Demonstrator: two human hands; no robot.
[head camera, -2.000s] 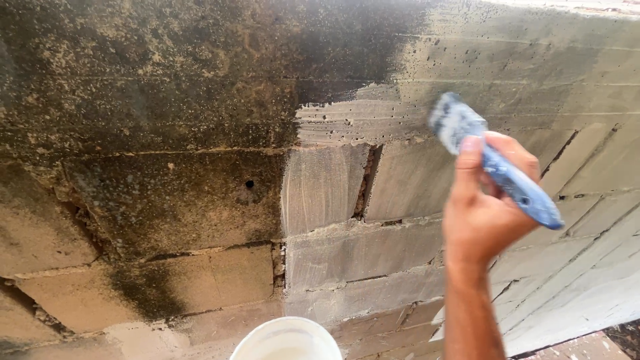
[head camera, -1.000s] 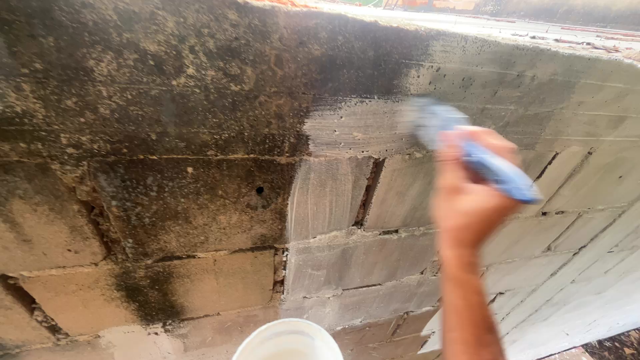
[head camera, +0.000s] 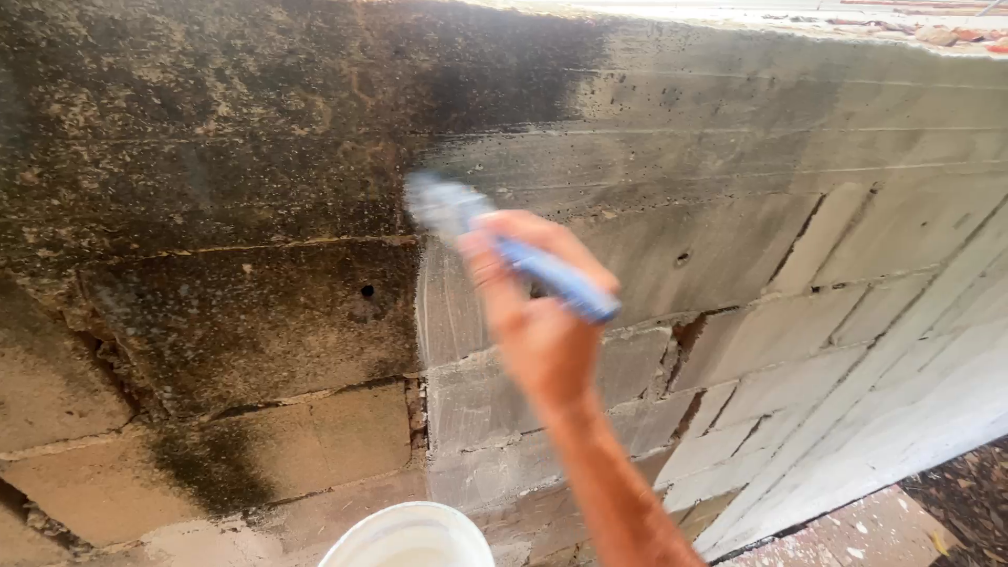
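My right hand is closed around the blue handle of a paintbrush, blurred by motion. The bristles are at the wall, where the thin whitish coat meets the dark, stained surface. A block wall fills most of the view: blackened and brown on the left, coated pale grey on the right, with cracked joints and a small hole. A white bucket with pale contents shows in part at the bottom edge. My left hand is out of view.
Along the top right runs the wall's upper edge with bits of rubble on it. At the lower right lie a paint-spattered slab and ground littered with leaves.
My right hand has moved left with the paintbrush, from the coated part to the dark boundary. The upper coated strip reaches farther left than before.
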